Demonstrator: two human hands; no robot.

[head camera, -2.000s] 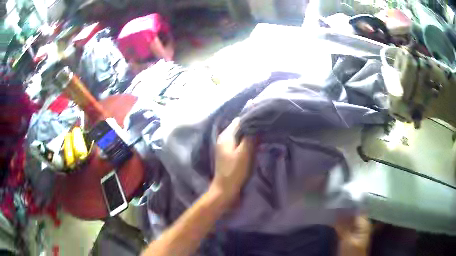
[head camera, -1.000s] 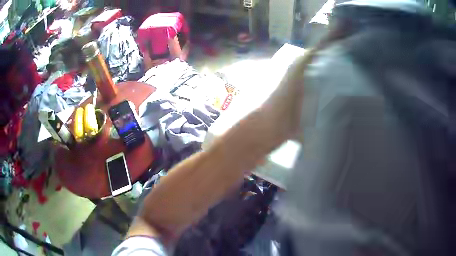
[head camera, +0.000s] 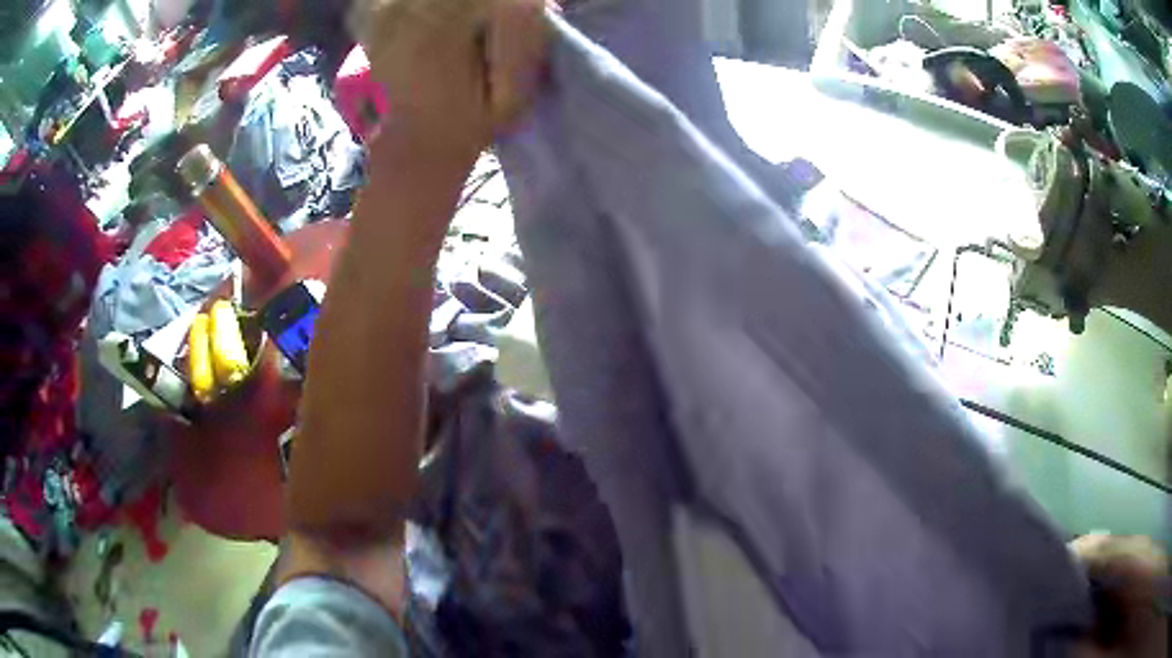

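Note:
A large blue-grey garment (head camera: 771, 347) hangs stretched diagonally across the middle of the view, from top centre to lower right. My left hand (head camera: 495, 58) is raised at the top and grips the garment's upper end. My right hand (head camera: 1125, 585) is at the lower right edge, small and blurred, and holds the other end. The fingertips of my right hand are hidden or unclear. The sewing machine head (head camera: 1060, 244) stands at the right, and no cloth lies under its foot that I can make out.
A red round stool (head camera: 231, 469) at the left holds bananas (head camera: 216, 350), an orange flask (head camera: 238, 212) and a phone (head camera: 293, 321). Cloth heaps (head camera: 298, 135) lie behind it. The machine bed (head camera: 1092, 399) is at the right, with the bright white table (head camera: 835, 142) beyond the garment.
The garment has gone from bunched on the table to lifted, and is now stretched between my hands. My left hand has moved up and left. The machine is visible again at the right.

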